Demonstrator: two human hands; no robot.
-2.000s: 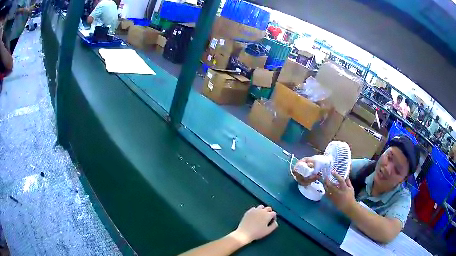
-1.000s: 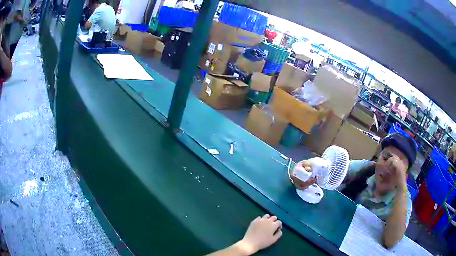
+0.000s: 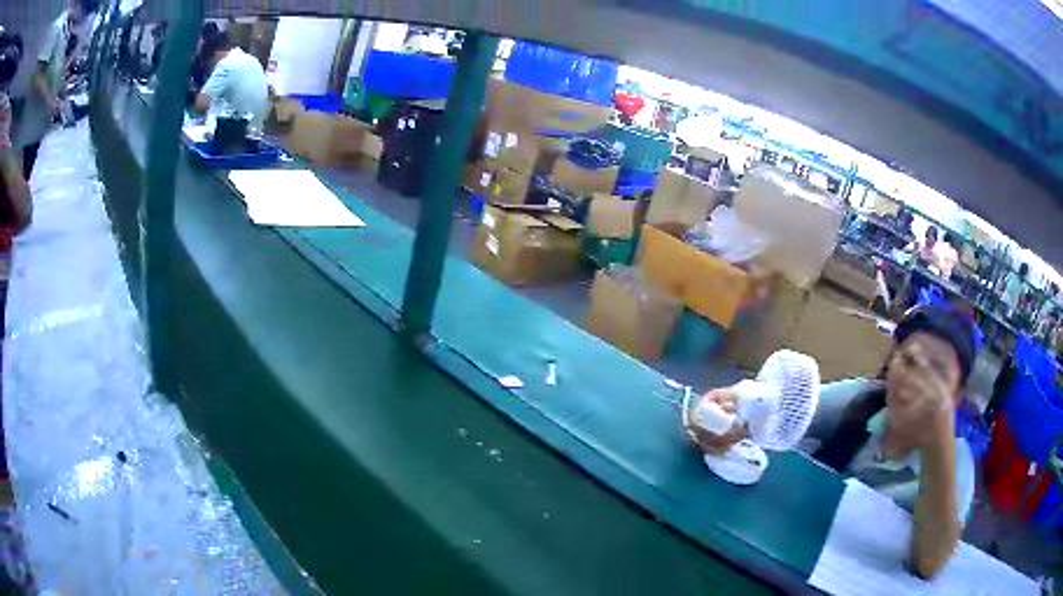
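Observation:
Neither of my hands is in the picture. The long green bench [image 3: 350, 396] runs diagonally in front of me. A small white desk fan [image 3: 783, 402] stands upright on its round base on the far green strip, at the right. Another person's hand [image 3: 717, 421] is at the back of the fan. A few small white scraps lie on the far strip, left of the fan.
Green posts [image 3: 445, 186] rise from the bench. A person [image 3: 898, 431] sits across it, one hand at the face, beside white sheeting [image 3: 886, 541]. A white sheet [image 3: 297, 198] and a blue tray [image 3: 239, 151] lie farther left. Cardboard boxes [image 3: 530, 245] stand behind. A white-covered surface [image 3: 82, 384] is at left.
The hand that rested on the green bench at the lower middle has left the picture. The person opposite took one hand off the fan and raised it to the face. The view has shifted slightly.

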